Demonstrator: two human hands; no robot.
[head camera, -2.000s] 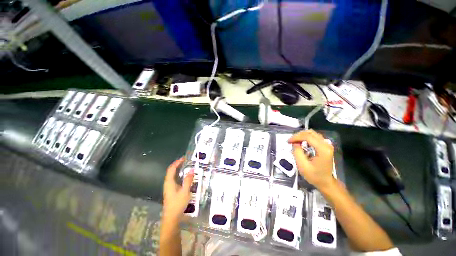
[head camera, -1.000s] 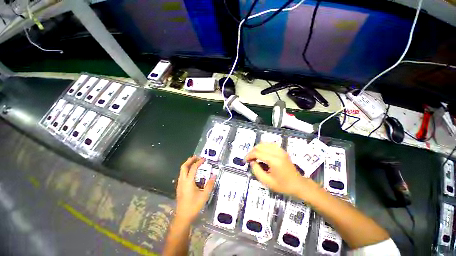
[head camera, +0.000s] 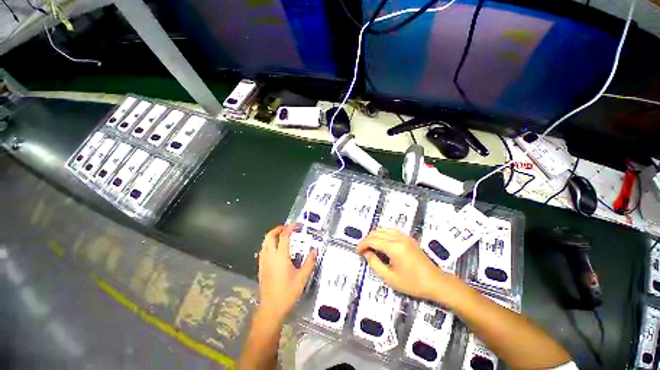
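Note:
A clear blister tray (head camera: 518, 249) holds two rows of white electronic units. My left hand (head camera: 284, 271) is at the tray's left side, thumb and fingers around a white unit (head camera: 300, 249) in the front row. My right hand (head camera: 405, 266) is over the middle of the tray, fingers bent together at the row boundary and partly covering units; whether it holds something is hidden. A thin white cord (head camera: 354, 79) hangs to the tray's left part. Another white unit (head camera: 460, 233) lies tilted over its neighbours at the back right, by a second white cord (head camera: 579, 90).
Two white scanners (head camera: 360, 157) lie behind the tray. A black corded scanner (head camera: 579, 269) is at right. A second filled tray (head camera: 155, 211) is at left, another at the right edge. A mouse (head camera: 447, 142), red-handled tool (head camera: 626, 191) and loose units sit on the ledge below monitors (head camera: 506, 65).
My right hand has moved left from the back-right units to the tray's middle. The tilted unit there now shows uncovered. My left hand stays at the left side. The view has shifted.

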